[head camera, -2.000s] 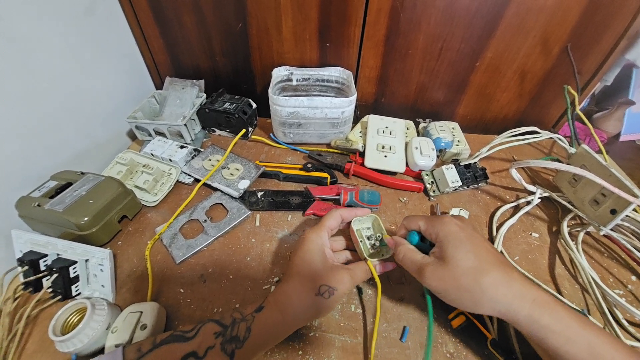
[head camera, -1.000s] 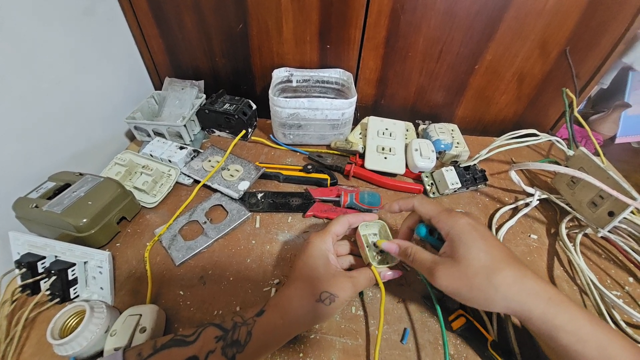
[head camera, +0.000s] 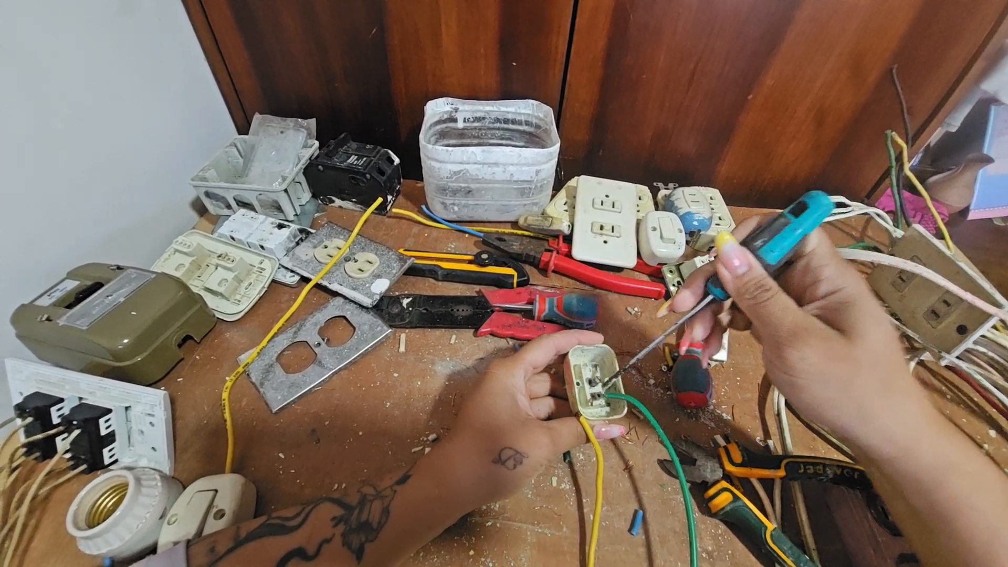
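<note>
My left hand (head camera: 524, 409) grips a small cream plastic switch housing (head camera: 587, 366), its open inside facing up with metal terminals showing. A yellow wire (head camera: 596, 488) and a green wire (head camera: 669, 457) run down from its lower end. My right hand (head camera: 795, 315) holds a screwdriver with a teal and black handle (head camera: 780, 236), tilted. Its shaft reaches down left into the housing, and the tip is at the terminals near the green wire's end. Below my right fingers lies a second screwdriver with a red and dark handle (head camera: 693, 378).
Yellow-and-black pliers (head camera: 736, 472) lie at the lower right, beside tangled white cables (head camera: 787, 441). Behind my hands are wire strippers (head camera: 472, 309), red-handled pliers (head camera: 598, 274), a utility knife (head camera: 465, 268) and a plastic container (head camera: 488, 169). Outlets, metal plates (head camera: 315, 346) and a lamp socket (head camera: 118, 508) lie left.
My right hand has lifted away from the housing and swung the screwdriver round, so its shaft now points into the housing. The green wire now runs from inside the housing.
</note>
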